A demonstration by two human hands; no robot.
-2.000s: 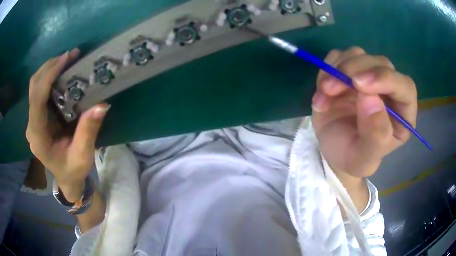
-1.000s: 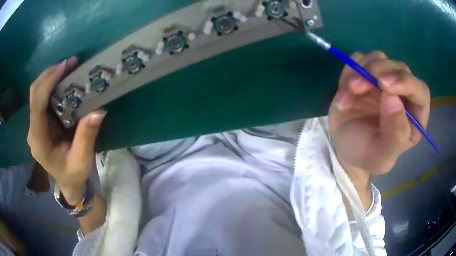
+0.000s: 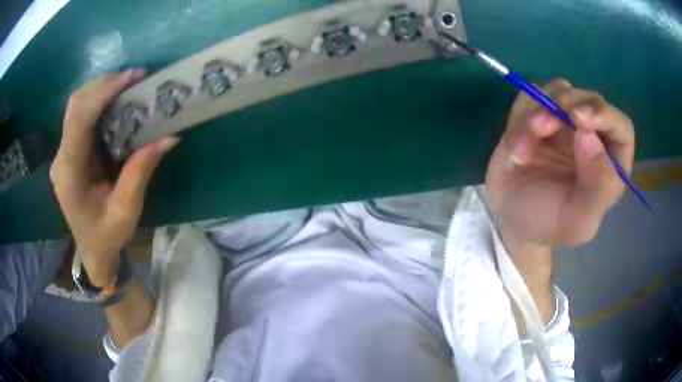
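Observation:
A long grey metal bar (image 3: 243, 66) lies across the top of the view, looking curved, with a row of several dark seats along it. My left hand (image 3: 108, 171) grips its left end, thumb at the near edge and fingers at the far edge. My right hand (image 3: 561, 160) holds a thin blue brush (image 3: 538, 95) like a pen. The brush's dark tip is at the bar's right end, near the corner below the round end hole (image 3: 447, 20). Whether the tip touches the metal I cannot tell.
The green bench top (image 3: 314, 123) lies under and in front of the bar. A metal part (image 3: 13, 164) is at the far left edge. A white stripe (image 3: 34, 30) curves at the top left. A grey floor with yellow lines shows below right.
The brush tip has moved from a seat near the right end to the bar's right end corner. The bar's left end and my left hand have shifted slightly right and up.

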